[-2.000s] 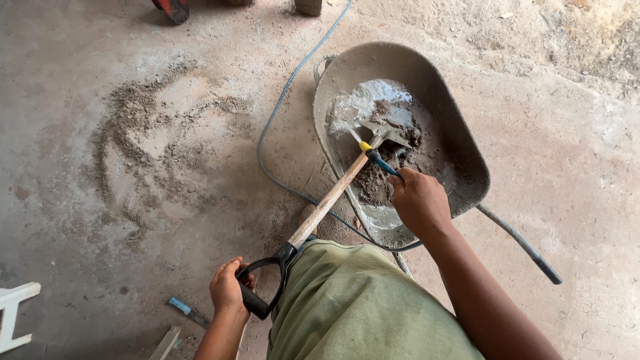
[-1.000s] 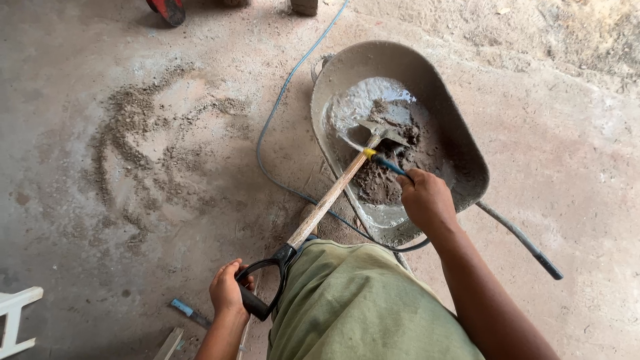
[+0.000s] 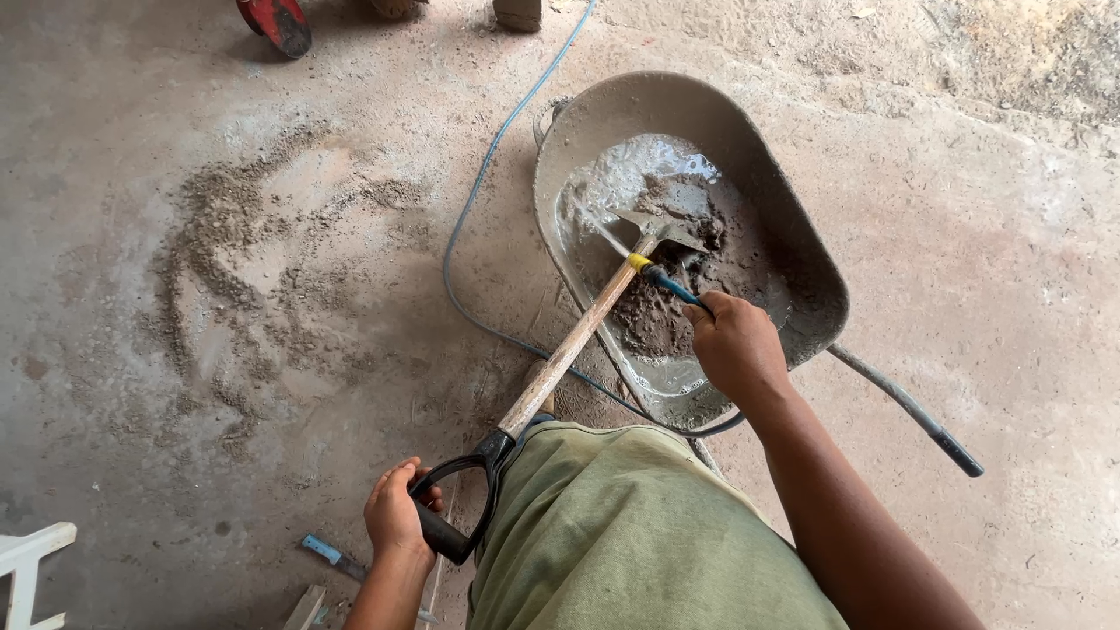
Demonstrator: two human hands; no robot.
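Observation:
My left hand [image 3: 401, 514] is on the black D-grip of a shovel [image 3: 569, 346], its fingers around the grip. The wooden shaft slants up to the right across the rim of a wheelbarrow [image 3: 831, 293], and the metal blade lies over wet grey-brown mortar mix [image 3: 656, 319]. Above the tray, my right hand [image 3: 739, 346] holds the blue hose [image 3: 678, 284] just behind its yellow nozzle. Water sprays from the nozzle to the upper left and pools, foamy, at the tray's far left side. The shovel's shaft passes close beside the nozzle.
The hose [image 3: 451, 254] curves over the concrete floor left of the wheelbarrow. Loose sandy mix [image 3: 219, 227] is scattered farther left. A blue-handled tool [image 3: 322, 549] and a white plastic frame [image 3: 31, 560] are at the lower left. One wheelbarrow handle [image 3: 910, 407] sticks out at right.
The pool of water in the tray has spread somewhat. Both hands keep their holds, with the right hand and nozzle shifted only slightly.

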